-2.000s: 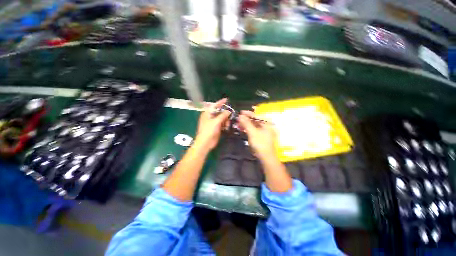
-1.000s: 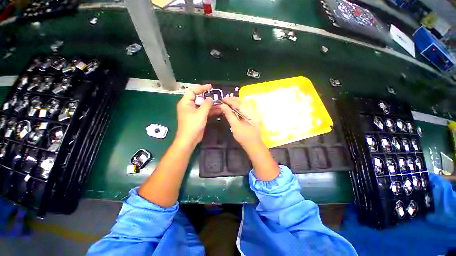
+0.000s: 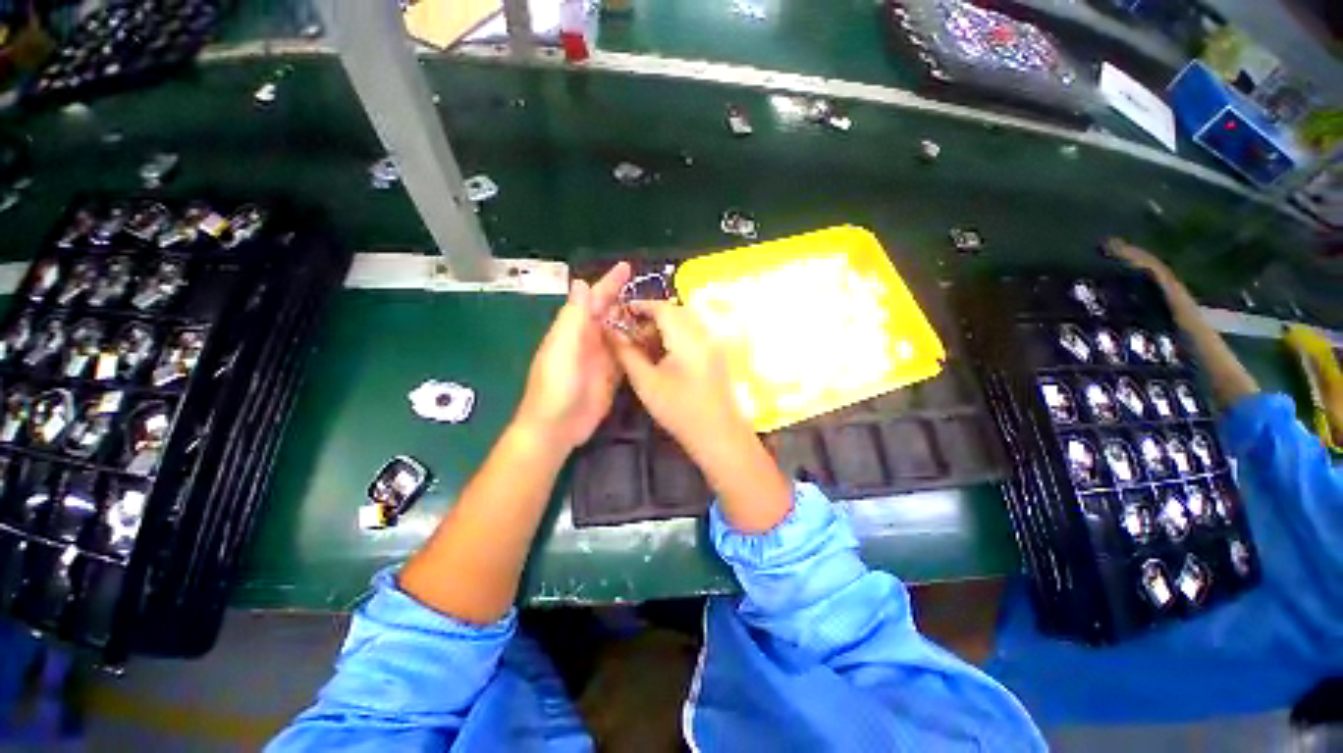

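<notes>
A silver-rimmed dark watch housing (image 3: 644,288) is held between my two hands above the back left of the black blister tray (image 3: 610,480). My left hand (image 3: 567,368) holds it from the left, fingers pointing up. My right hand (image 3: 681,371) has its fingertips on it from the right; whether tweezers are in those fingers is hidden. The yellow tray (image 3: 925,347), heaped with bright white parts (image 3: 803,327), sits on the black tray just right of my hands. A pale plate (image 3: 442,400) and a set-aside unit (image 3: 396,490) lie on the bench to the left.
Stacked blister trays full of units stand at left (image 3: 221,427) and right (image 3: 1141,441). A grey metal post (image 3: 413,147) rises behind my hands. Scattered units lie on the green belt (image 3: 560,177). Another person's arm (image 3: 1200,338) reaches in at the far right.
My hands have closed in around the housing, and the tweezers seen in my right hand no longer show. Another person's arm has appeared at right. The view has shifted slightly.
</notes>
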